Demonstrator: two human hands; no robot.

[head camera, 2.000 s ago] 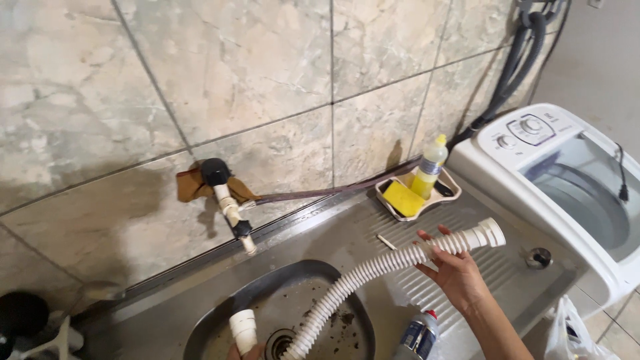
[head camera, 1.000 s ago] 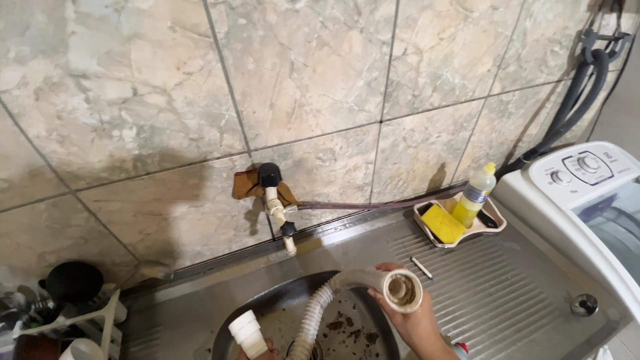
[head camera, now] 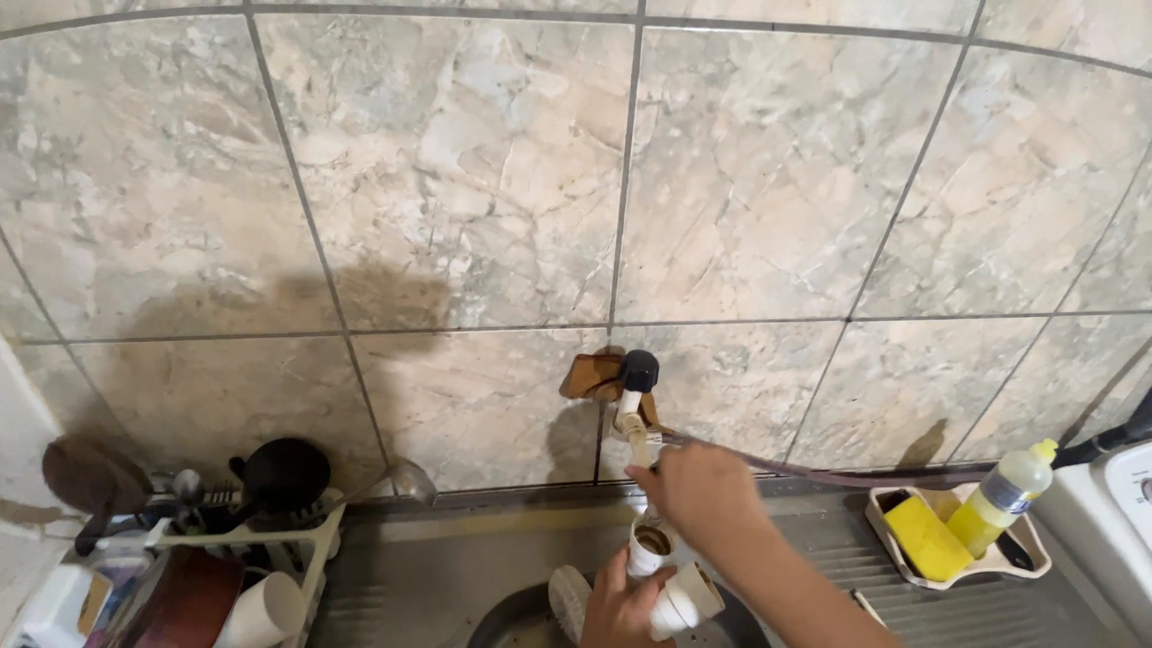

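Low in the view, my left hand (head camera: 621, 598) grips the white corrugated drain hose (head camera: 569, 601) near its end fittings. One open end (head camera: 652, 540) faces up under the tap and shows brown dirt inside; the other fitting (head camera: 688, 598) points up to the right. My right hand (head camera: 706, 490) is closed on the lower part of the wall tap (head camera: 637, 414), whose knob is black; its fingers hide the spout. Both hands are over the steel sink basin (head camera: 504, 616).
At left stands a dish rack (head camera: 225, 538) with pans, ladles and a white cup (head camera: 261, 610). A tray (head camera: 1026, 571) at right holds a yellow sponge (head camera: 927, 540) and a detergent bottle (head camera: 1008, 495). A washing machine (head camera: 1102, 522) adjoins the sink top.
My right hand has left the hose end and taken hold of the tap. The hose's two ends are now together in front of my left hand, below the tap. The view has shifted left.
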